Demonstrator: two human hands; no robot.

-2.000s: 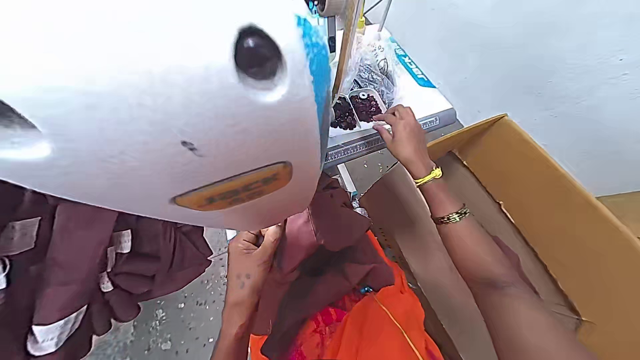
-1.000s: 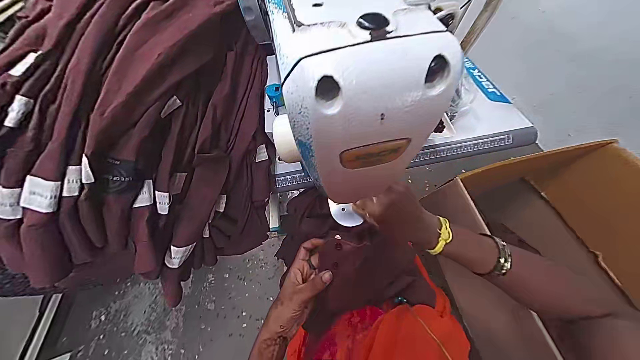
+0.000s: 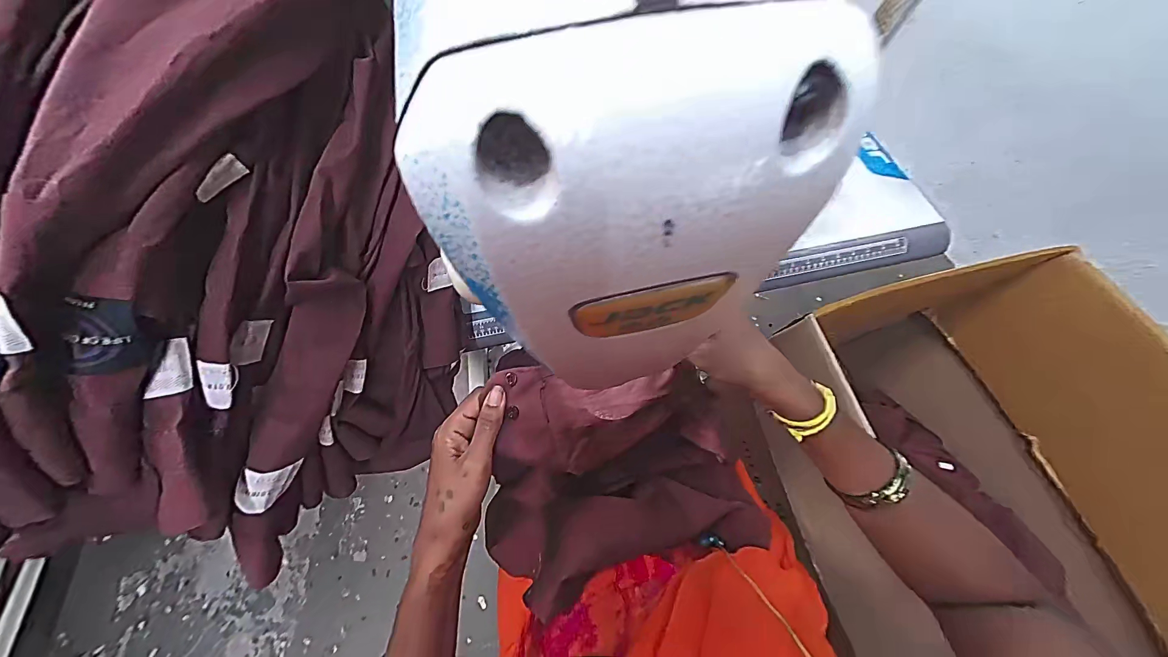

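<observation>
A white Jack sewing machine head (image 3: 639, 201) fills the upper middle of the view. Below it a maroon garment (image 3: 620, 493) lies bunched over the lap, part of it under the machine. My left hand (image 3: 465, 447) pinches the garment's edge between thumb and fingers, beside two small dark buttons (image 3: 512, 398). On the other side, my right hand (image 3: 735, 351) reaches to the cloth just under the machine head; its fingers are largely hidden, so its grip cannot be made out. Needle and presser foot are out of sight behind the machine head.
Many maroon garments with white labels (image 3: 219, 274) hang at the left. An open cardboard box (image 3: 1031, 365) stands at the right, with a maroon piece (image 3: 967, 493) inside. The machine table's edge with a printed ruler (image 3: 839, 260) shows behind the head.
My right hand has moved from the button tray on the table to the garment under the machine head. My left hand holds the cloth farther left of the machine's lower tip. The view has shifted.
</observation>
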